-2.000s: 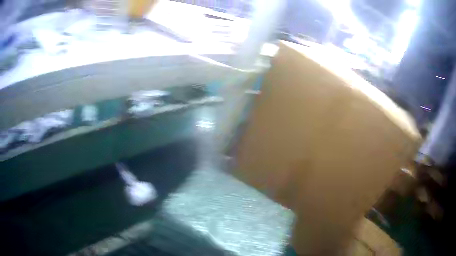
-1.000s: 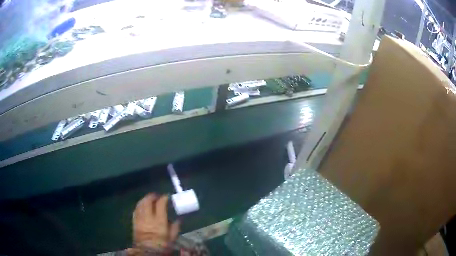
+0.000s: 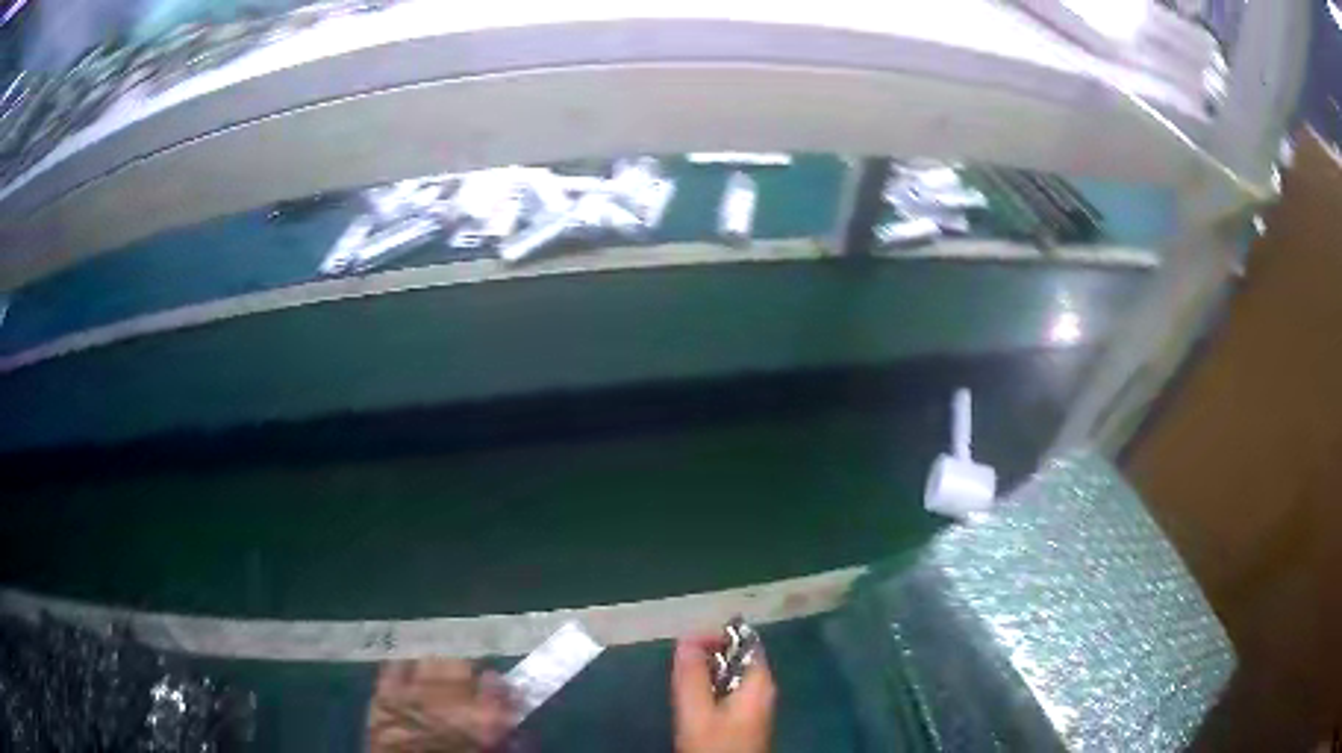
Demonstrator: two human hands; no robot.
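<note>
My left hand (image 3: 439, 709) is at the bottom edge, closed around a white device. Its flat handle section (image 3: 552, 669) points up and right; the rest of the device is hidden by the hand. My right hand (image 3: 724, 718), to the right of it and apart, pinches a small shiny silver-dark piece (image 3: 735, 658), which looks like a small circuit board. Both hands are cut off by the bottom edge. A white device (image 3: 961, 483) with a round head and straight handle lies on the belt, left of the bubble-wrapped stack.
The green conveyor belt (image 3: 486, 544) runs across. The bubble-wrapped stack (image 3: 1096, 603) stands right, before the brown cardboard box (image 3: 1266, 427). White handle covers (image 3: 508, 206) and dark board strips (image 3: 1038, 203) lie on the far shelf. A glittering heap (image 3: 177, 706) is at lower left.
The view has turned left and down. The device beside the one visible hand is gone from the belt. Both hands now show, each holding something. The other device remains near the bubble-wrapped stack.
</note>
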